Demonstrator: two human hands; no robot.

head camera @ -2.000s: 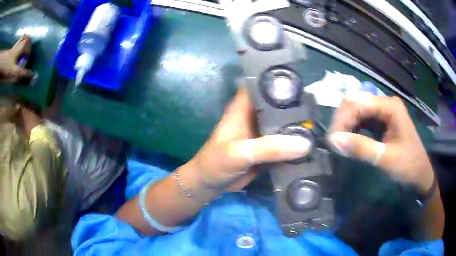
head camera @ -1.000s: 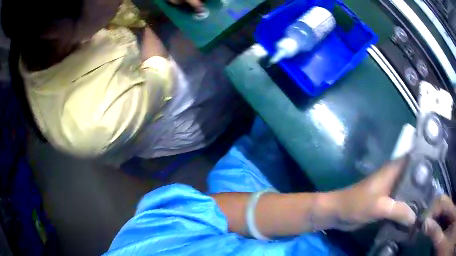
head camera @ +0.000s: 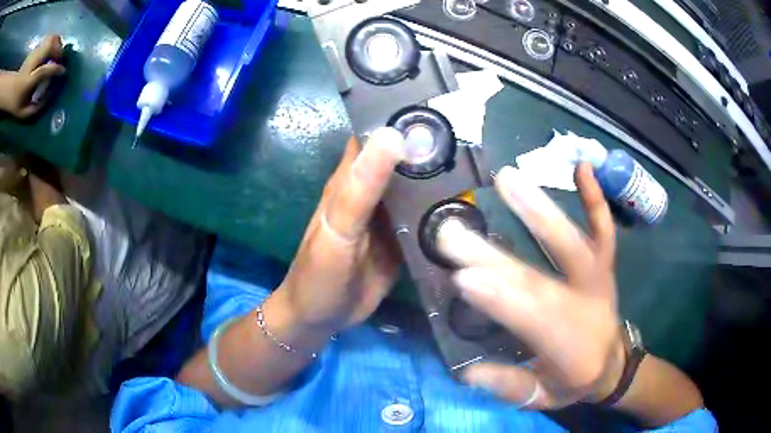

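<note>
The long grey bracket plate (head camera: 365,106) is held tilted above the green bench, with black-ringed round lens units along it. My left hand (head camera: 338,245) grips its left edge, the thumb lying by the second lens unit (head camera: 421,141). My right hand (head camera: 549,296) is blurred and spread over the lower part; a fingertip touches the third lens unit (head camera: 441,227), and other fingers are raised apart. It hides most of the lowest lens unit. A small yellow-orange spot (head camera: 467,197) shows beside the third unit.
A blue bin (head camera: 226,93) with a dropper bottle (head camera: 176,51) stands at upper left. A squeeze bottle (head camera: 632,188) and crumpled white wipe (head camera: 545,163) lie at right. Dark parts trays (head camera: 583,55) lie beyond a pale rail. Another person's hand (head camera: 30,78) is at far left.
The view has swung back right from the seated person to the bench. My right hand has opened, its fingers now spread over the plate. My left thumb is now by the second unit.
</note>
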